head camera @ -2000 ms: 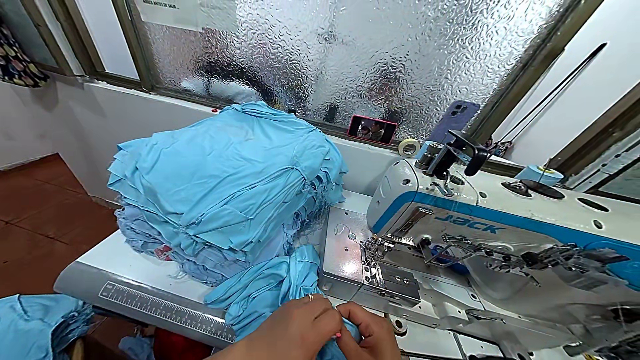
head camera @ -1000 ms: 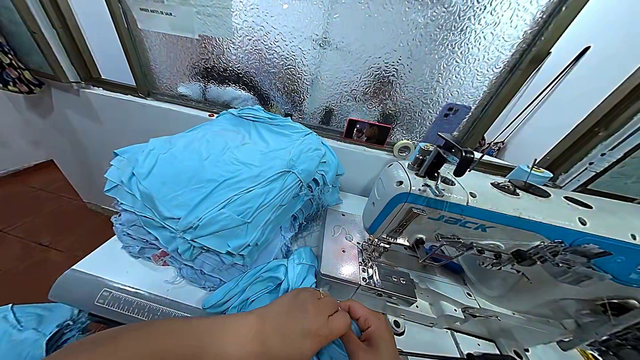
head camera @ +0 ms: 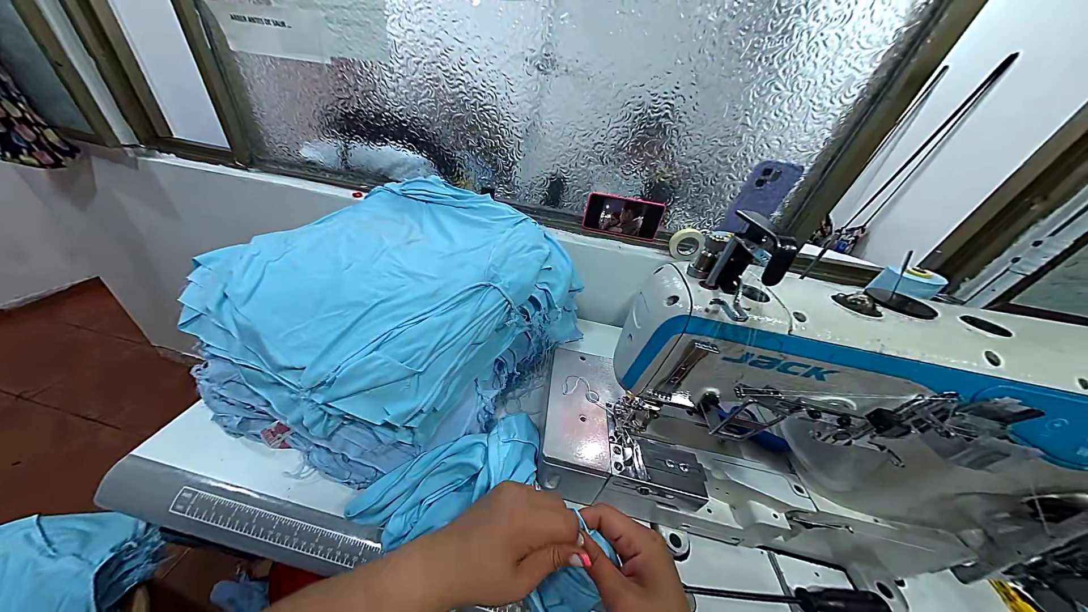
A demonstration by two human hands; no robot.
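Note:
Near the bottom centre, my left hand and my right hand meet, both pinching the edge of a light blue fabric piece. The piece lies bunched at the table's front, left of the needle area. Just beyond my hands is a Jack industrial sewing machine, its presser foot and needle plate uncovered by cloth. To the left a tall stack of light blue fabric pieces with frayed edges rests on the table. My fingertips partly hide the held edge.
The white table edge bears a printed ruler. More blue fabric lies at lower left. Against the window stand a phone with a lit screen and a purple phone, near a tape roll. A thread cone sits behind the machine.
My hands stay together on the fabric at the machine's front, with only small finger movements. The stack has not moved.

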